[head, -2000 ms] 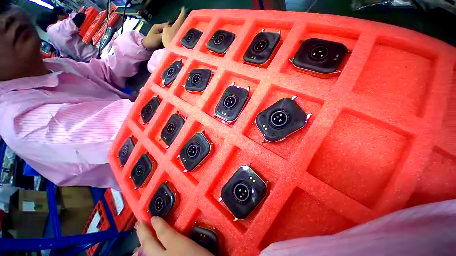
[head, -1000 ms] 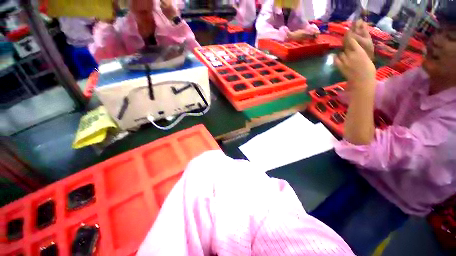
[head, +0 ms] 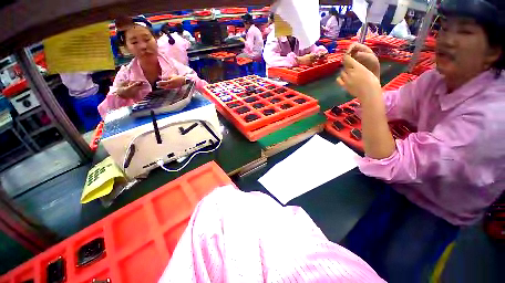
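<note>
A red-orange tray (head: 131,224) with square pockets lies at the lower left, cut off by the picture's bottom edge. A black watch case (head: 90,251) sits in one pocket and another watch case (head: 56,271) sits in the pocket to its left. Several pockets to their right are empty. A pink striped sleeve of mine (head: 243,237) reaches over the tray's right part and hides some pockets. Neither of my hands shows.
A beige-white box (head: 166,145) with a blue top and white cable stands beyond the tray. A yellow bag (head: 101,179) lies beside it. Stacked red trays (head: 260,130) stand further back. White paper (head: 310,166) lies right. People sit across and at the right, one with raised hands.
My view has swung up from the tray to the line. Since the last earlier frame, the tray sits lower in view and fewer watch cases show. The person across now shows with both hands before the chest.
</note>
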